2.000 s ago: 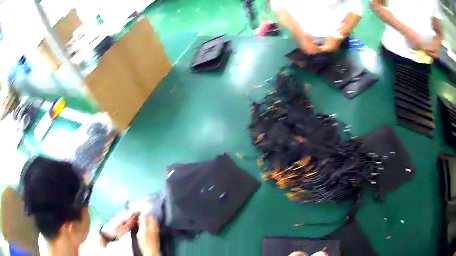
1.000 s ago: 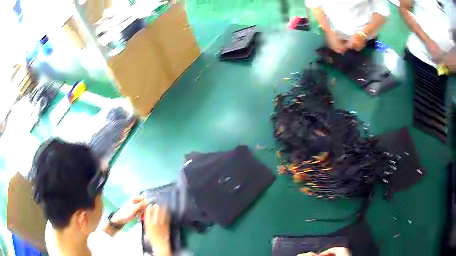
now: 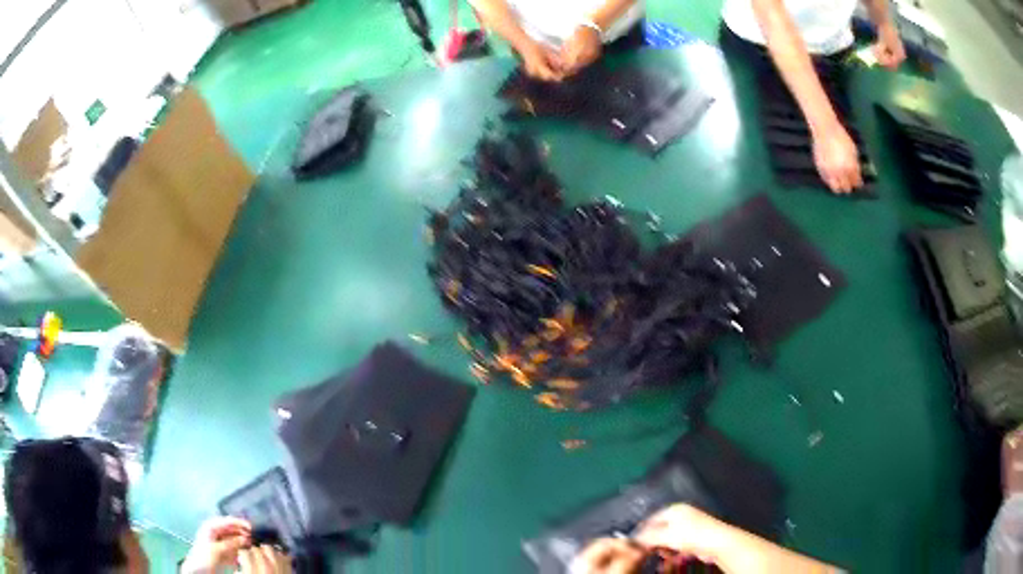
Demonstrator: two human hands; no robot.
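A black cover [image 3: 645, 500] lies tilted and blurred at the bottom centre, near me. My left hand [image 3: 607, 556] is at its near edge, blurred and cut off by the picture's rim. My right hand [image 3: 681, 529] reaches in from the lower right with its forearm showing. Both hands seem to grip the cover, though their fingertips are partly hidden. Another black cover [image 3: 735, 477] lies partly under it. Beyond is a large tangled pile of black cords [image 3: 628, 303] with orange tips.
Fanned black covers [image 3: 376, 437] lie left, beside a person's hands [image 3: 238, 549]. Two people stand across the green table [image 3: 303, 269]; one person's hand [image 3: 836, 157] is on folded covers [image 3: 791, 151]. A thick cover stack [image 3: 976, 303] is at right, a cardboard panel [image 3: 168, 224] at left.
The view has swung right. The cover in front of me has turned and shows more, with more of my hands and right forearm in view. The far-right person now reaches down onto the folded covers.
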